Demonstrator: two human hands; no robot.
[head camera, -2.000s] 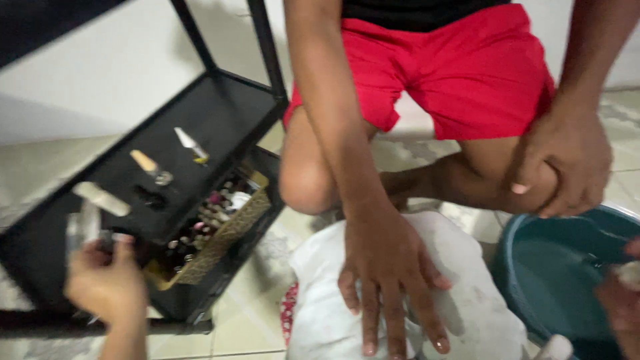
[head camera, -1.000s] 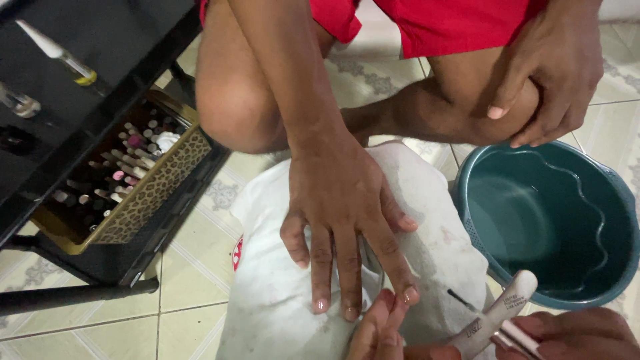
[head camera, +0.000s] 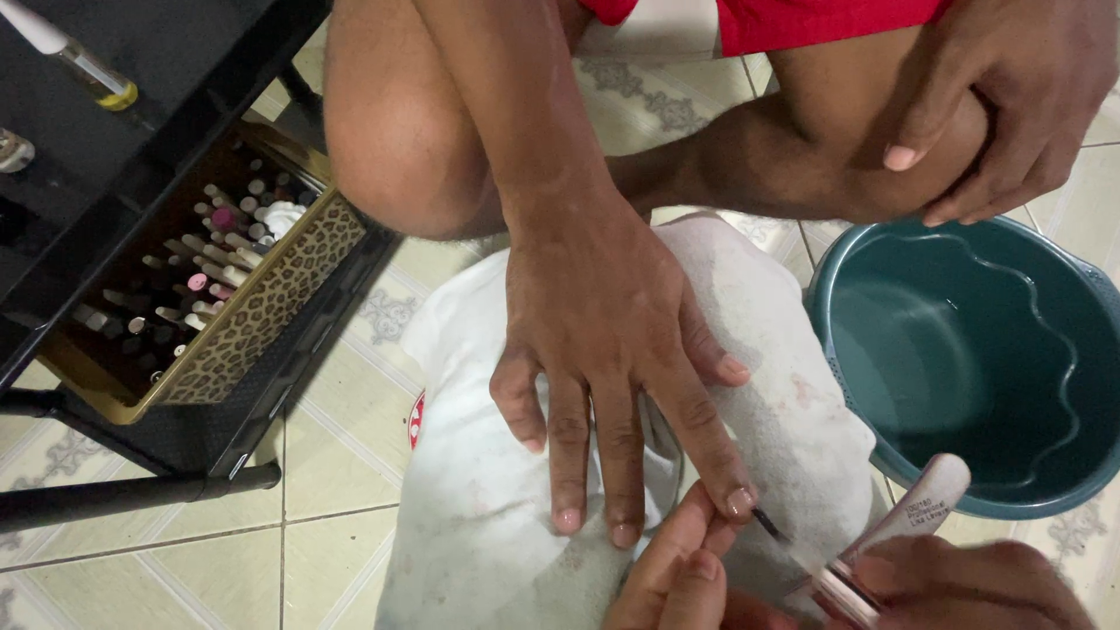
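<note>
My left hand (head camera: 678, 569) holds the tip of another person's index finger (head camera: 700, 437) between thumb and fingers. In my right hand (head camera: 971, 582) is a nail polish brush (head camera: 779, 534), its dark bristle end beside that finger's shiny nail. A nail file (head camera: 932, 499) bearing writing also sticks out from my right hand. The person's hand (head camera: 595, 297) lies palm down, fingers spread, on a white cloth-covered cushion (head camera: 472, 542). Whether my left hand also holds a bottle is hidden at the lower edge.
A teal plastic basin (head camera: 989, 502) with water stands at the right. At the left, a black shelf (head camera: 166, 166) carries a bottle with a white cap (head camera: 87, 74); below it sits a leopard-print box (head camera: 262, 306) of nail polish bottles. The person's other hand (head camera: 1006, 105) rests on a knee.
My left hand was over the shelf at first, then moved to the person's finger. My right hand has come in from the right, and the brush tip is now nearer the nail. The view has shifted toward the cushion.
</note>
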